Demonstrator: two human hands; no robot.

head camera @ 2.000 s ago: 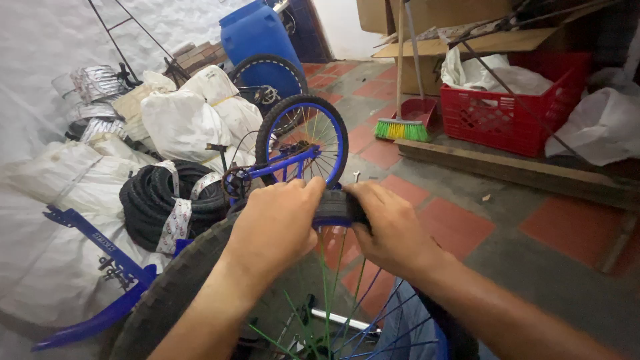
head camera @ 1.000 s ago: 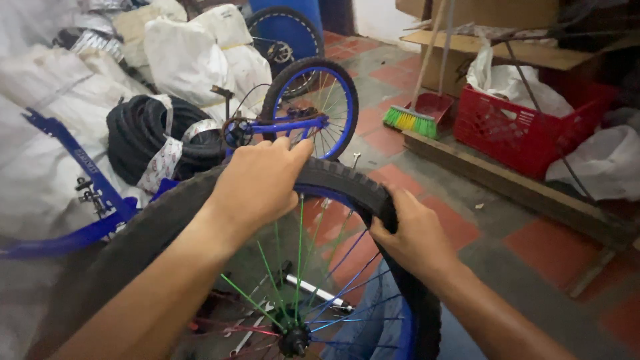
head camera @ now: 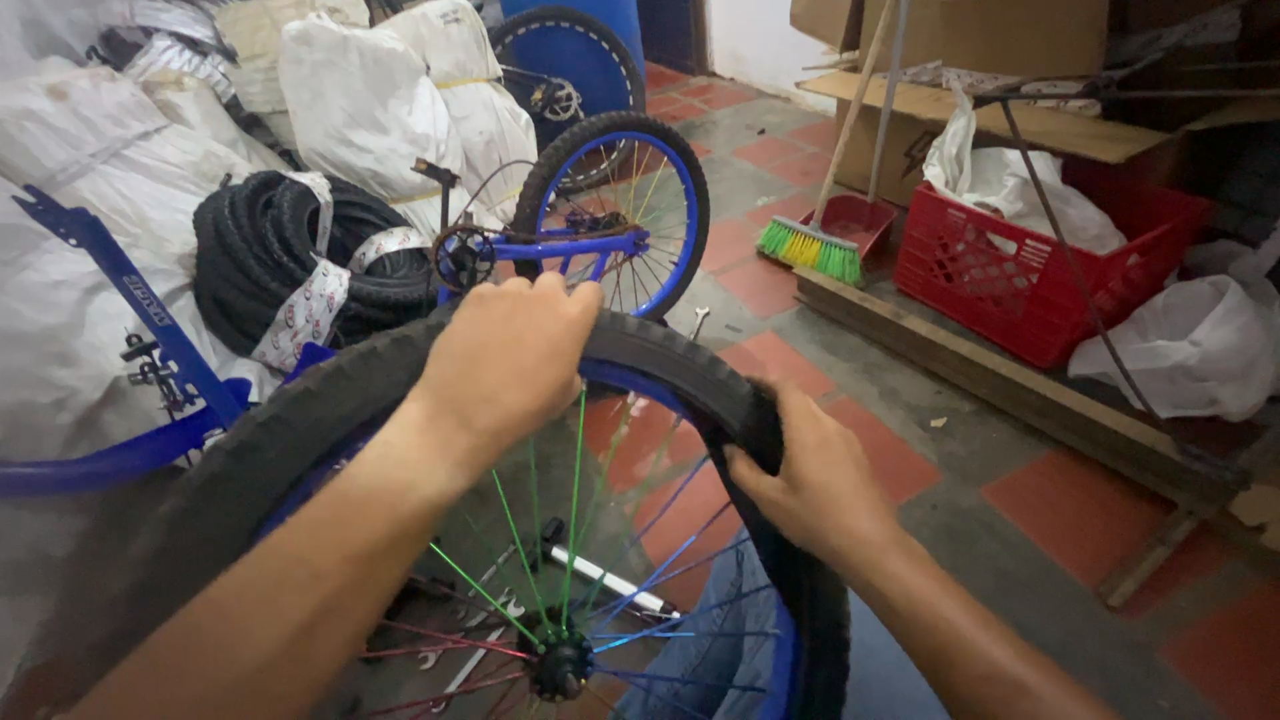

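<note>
A bicycle wheel with a black knobby tire (head camera: 350,400), a blue rim (head camera: 640,378) and coloured spokes stands upright before me, its hub (head camera: 558,662) low in view. My left hand (head camera: 510,350) is closed over the tire at the top. My right hand (head camera: 805,470) grips the tire at the upper right, thumb on the inner side, where the tire seems to sit partly off the rim. Through the spokes a white and black hand pump (head camera: 610,580) and several wrenches (head camera: 470,665) show on the floor. My jeans are behind the wheel's lower right.
Beyond the wheel lies a blue bicycle frame (head camera: 580,250) with its rear wheel. At left are bundled black tires (head camera: 250,265), white sacks (head camera: 365,95) and a blue fork (head camera: 150,310). At right are a broom (head camera: 812,250), a wooden beam (head camera: 980,370) and a red crate (head camera: 1000,280).
My right hand has moved down along the tire and away from my left hand; the two were close together on it two seconds ago. More of the wheel and its hub shows now.
</note>
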